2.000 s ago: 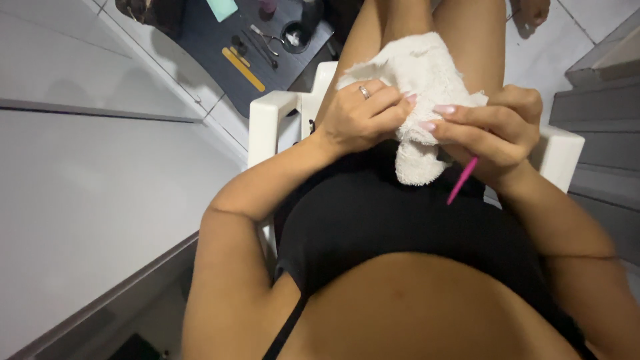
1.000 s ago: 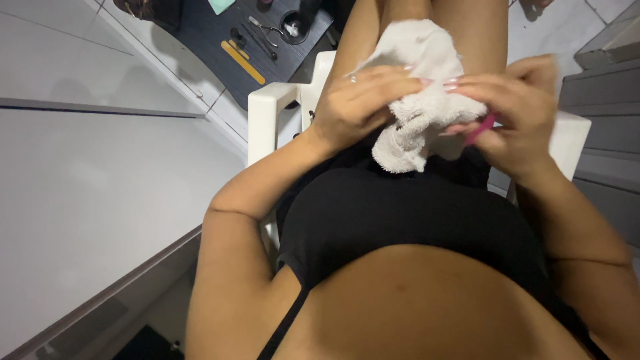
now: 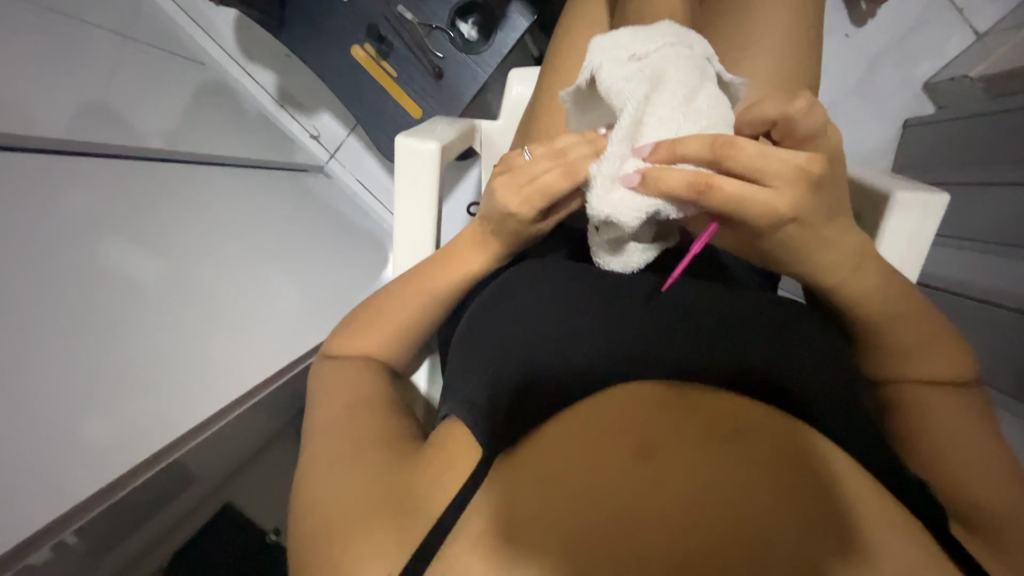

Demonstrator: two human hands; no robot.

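A white terry cloth [image 3: 656,104] hangs between my two hands over my lap. My left hand [image 3: 536,184], with a ring on one finger, is at the cloth's left edge; its fingertips are partly hidden behind the fabric. The fingers of my right hand [image 3: 760,176] press on the cloth from the right. A thin pink plastic stick-like tool [image 3: 690,256] juts down from under my right hand, its upper part covered by the fingers. Its lower tip points toward my black top.
On a dark table [image 3: 320,48] at upper left lie a yellow nail file [image 3: 386,82], metal cuticle nippers [image 3: 424,28] and a dark round dish [image 3: 472,28] with white material in it. White plastic chair armrests [image 3: 420,176] flank me. Grey steps [image 3: 960,160] rise at right.
The cloth has been turned and bunched differently between my hands. The pink tool shows longer below my right hand than one second ago. My left fingers have shifted to the cloth's left edge.
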